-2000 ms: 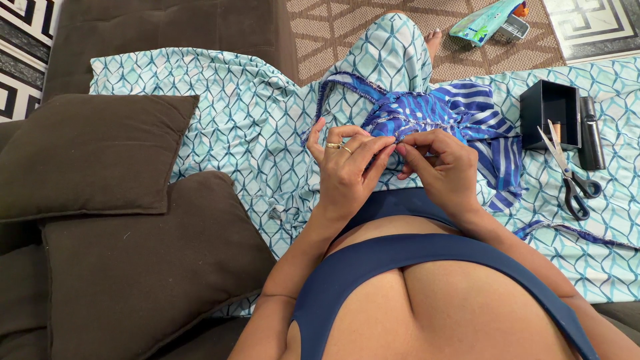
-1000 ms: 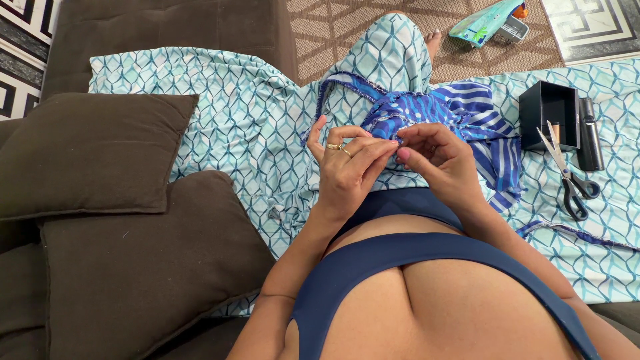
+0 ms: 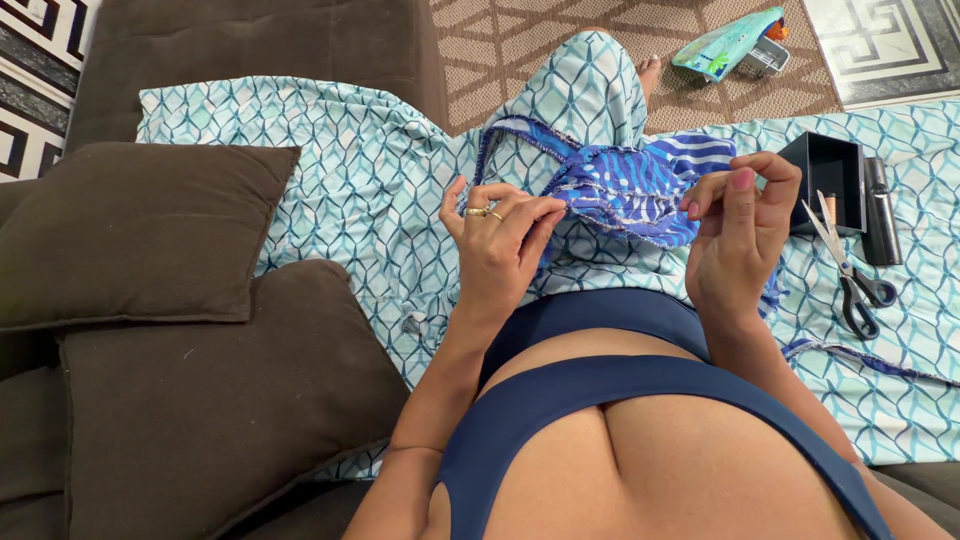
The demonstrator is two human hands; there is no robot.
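Blue and white patterned fabric (image 3: pixel 622 187) with overlocked seams lies across my lap. My left hand (image 3: pixel 499 240), with rings on it, pinches the fabric's near left edge between thumb and fingertips. Raised to the right of the fabric, my right hand (image 3: pixel 739 232) has its thumb and index finger closed together; whatever is between them is too small to make out. A fine dark line runs over the fabric between the two hands, perhaps a thread. Scissors (image 3: pixel 844 266) with black handles lie partly spread on the patterned sheet (image 3: pixel 360 172), right of my right hand.
A black open box (image 3: pixel 806 176) and a black cylinder (image 3: pixel 881 214) stand and lie beyond the scissors. A narrow blue fabric strip (image 3: pixel 870 360) lies nearer me. Brown cushions (image 3: pixel 142 232) are at the left. A teal packet (image 3: pixel 727 45) rests on the woven rug (image 3: pixel 480 52).
My right hand has moved away from my left, to the right, and now stands raised. Both hands were together at the fabric before. My left hand stays at about the same place.
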